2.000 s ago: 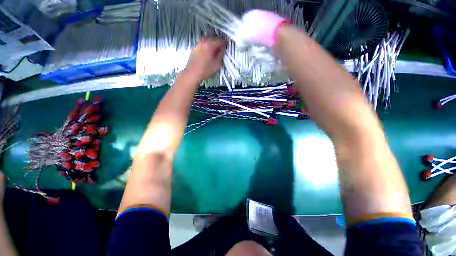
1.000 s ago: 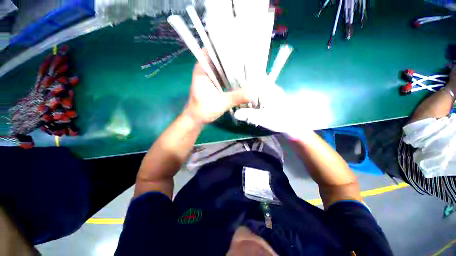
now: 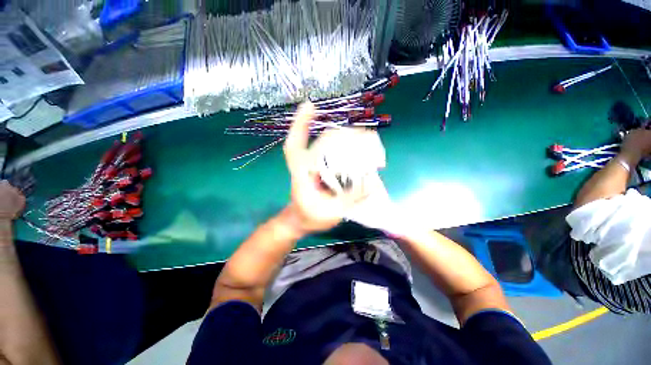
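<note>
My bare left hand (image 3: 310, 189) and my white-gloved right hand (image 3: 375, 203) are together over the bench's front part. Between them is a bright white bundle (image 3: 353, 150), which looks like white tubes seen nearly end-on. Glare blurs its outline and the glove's fingers. My left hand lies against the bundle's left side, with a finger sticking up. Unsleeved harnesses (image 3: 321, 114) with red connectors and thin dark and white wires lie just beyond my hands. The pile of white tubes (image 3: 278, 60) is at the back of the bench.
A red-connector bundle (image 3: 118, 189) lies left, near another person's arm. A blue tray (image 3: 128, 103) is at back left. Sleeved harnesses (image 3: 467, 64) lie at back right, beside a dark fan-like grille (image 3: 427, 25). More harnesses (image 3: 585, 158) lie by another person's hand (image 3: 635, 146). A blue stool (image 3: 510, 260) stands below.
My hands first drew white tubes from the back pile toward me. Since then the bundle has turned from fanned upright to nearly end-on. The view has shifted to show the back of the bench again.
</note>
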